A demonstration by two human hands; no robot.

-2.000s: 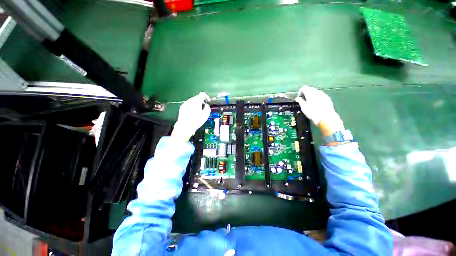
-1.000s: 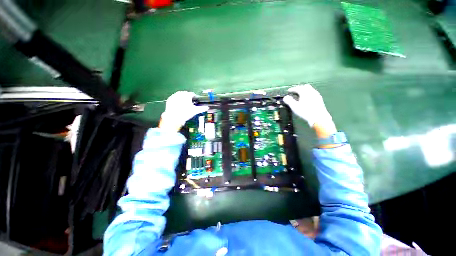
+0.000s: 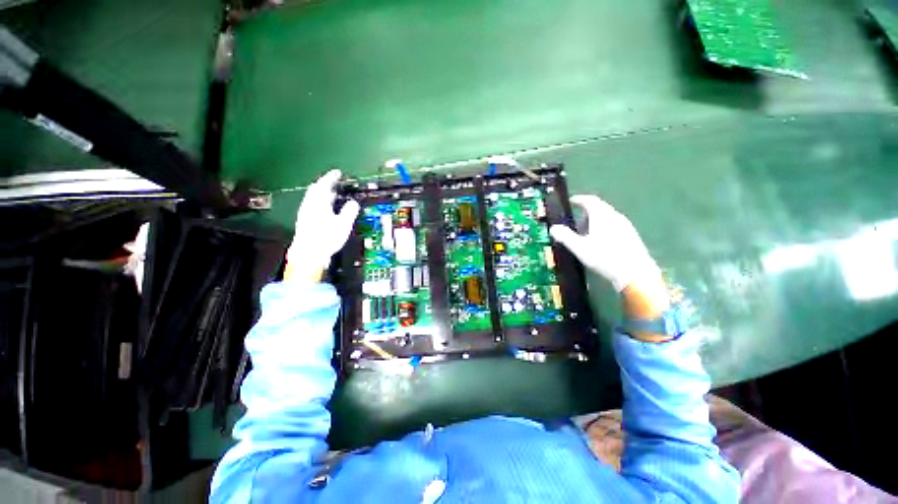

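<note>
A black solder pallet (image 3: 441, 345) lies on the green bench in front of me, holding a green circuit board (image 3: 522, 281) with its component side up. Two black hold-down bars (image 3: 437, 261) cross the board from far edge to near edge. My left hand (image 3: 323, 226), in a white glove, grips the pallet's far left corner. My right hand (image 3: 609, 244), also gloved, holds the pallet's right edge, with the thumb over the frame and the other fingers at its outer side. The fingertips under the edges are hidden.
Another green board (image 3: 745, 37) rests on the bench at the far right, solder side up. Large black bins (image 3: 148, 345) with dark flat pieces stand at the left. A dark arm or post (image 3: 108, 133) slants across the upper left. Pink cloth (image 3: 778, 458) shows at the lower right.
My right hand has moved from the far right corner down to the pallet's right side. My left hand stays at the far left corner. The whole view has shifted, with the pallet now further left.
</note>
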